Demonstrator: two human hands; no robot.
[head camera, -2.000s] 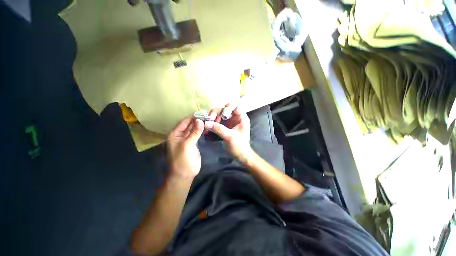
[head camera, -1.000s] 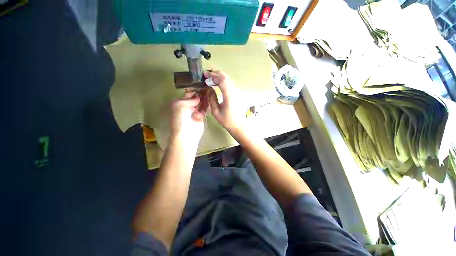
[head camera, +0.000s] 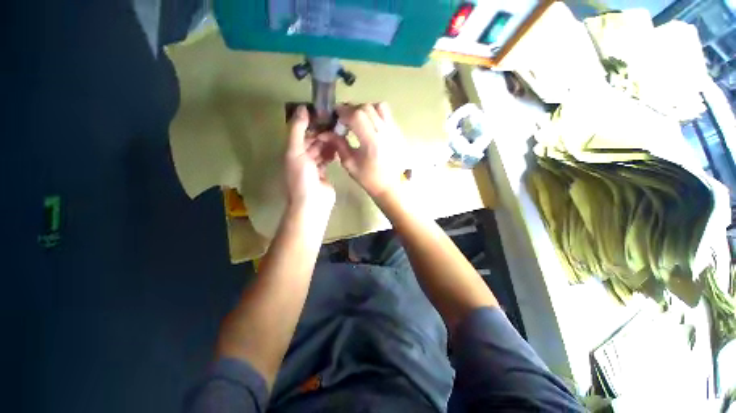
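The khaki-yellow cut panel (head camera: 214, 121) lies over the press base. The dark brown press head (head camera: 295, 111) hangs on its silver shaft above the panel, partly hidden by my hands. My left hand (head camera: 305, 157) is at the head's front, thumb raised against the block, fingers bent. My right hand (head camera: 365, 141) is at the head's right side, fingers bent, with a small pale bit (head camera: 340, 128) at its fingertips. The fingertips of both hands are close together under the head. What my left fingers hold, if anything, is hidden, and the badge cannot be seen.
The green press body (head camera: 339, 28) stands behind the head. The control box (head camera: 516, 28) is at its right. A clear bag (head camera: 468, 135) sits on the bench's right. The panel stack (head camera: 629, 210) lies on the white table (head camera: 533, 242) at right. A yellow push button (head camera: 235, 202) peeks out at left.
Two seconds ago my hands held a small pale piece near the panel's front edge. They moved forward to the press head; since one second ago, my left thumb has risen onto the block.
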